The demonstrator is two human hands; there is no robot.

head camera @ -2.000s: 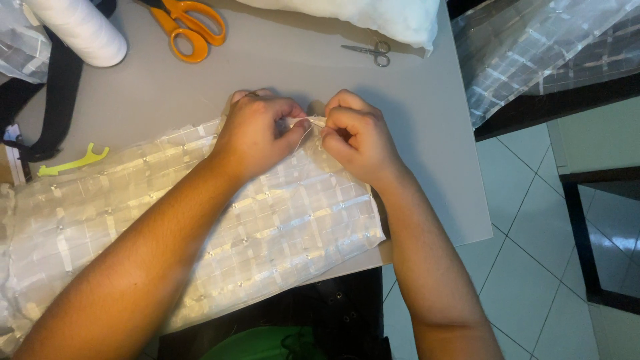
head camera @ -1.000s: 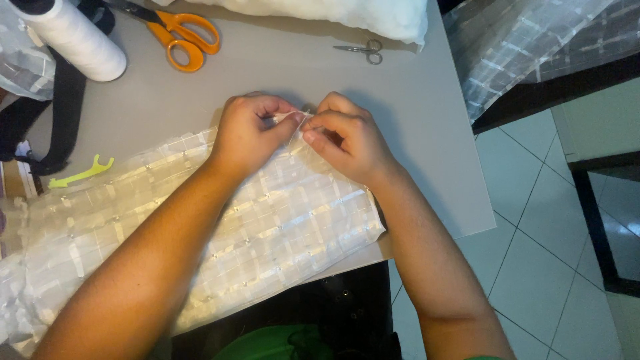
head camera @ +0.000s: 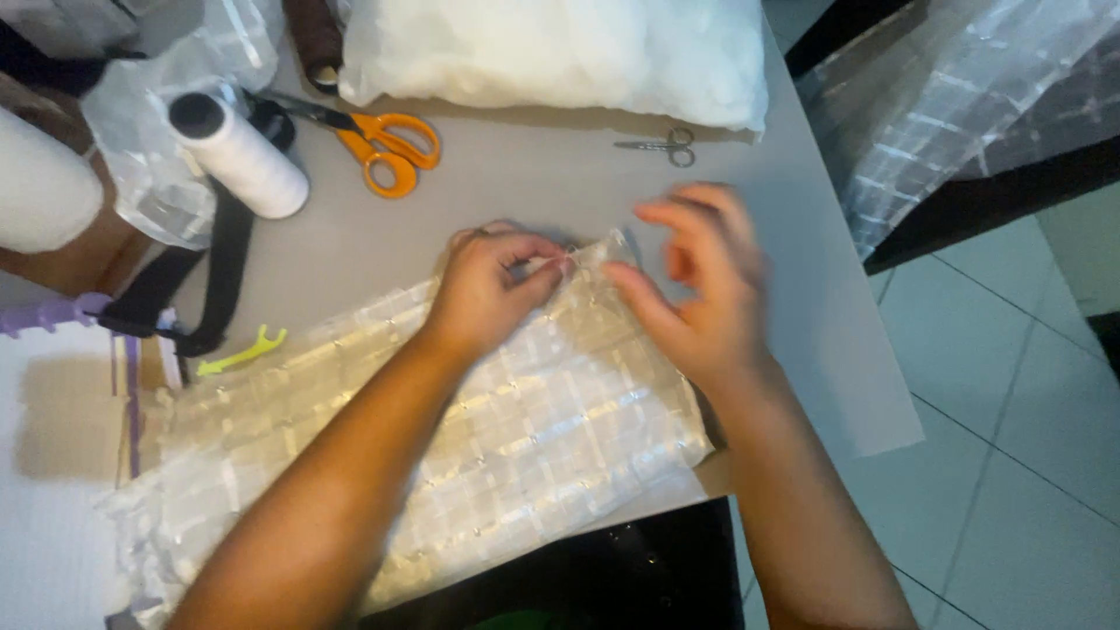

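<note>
A sheer white checked fabric (head camera: 525, 437) lies folded across the near part of the grey table. My left hand (head camera: 499, 284) pinches the fabric's far edge near its right corner between thumb and fingertips. Just right of that corner, my right hand (head camera: 700, 280) is raised with thumb and fingers apart, blurred by motion. Whether a thin thread runs to it cannot be told. Small metal scissors (head camera: 665, 147) lie beyond my hands, and orange-handled scissors (head camera: 385, 149) lie at the upper left beside a white thread cone (head camera: 245, 157).
A stuffed white cushion (head camera: 560, 52) lies along the far side. At left are a black strap (head camera: 223, 271), a yellow-green plastic tool (head camera: 243, 352) and a spiral notebook (head camera: 61, 437). The table's right edge (head camera: 862, 306) borders a tiled floor; more sheer fabric (head camera: 954, 105) hangs at upper right.
My right hand has come away from the fabric's corner and opened, moving to the right. My left hand still pinches the edge. The view has shifted to show more at left.
</note>
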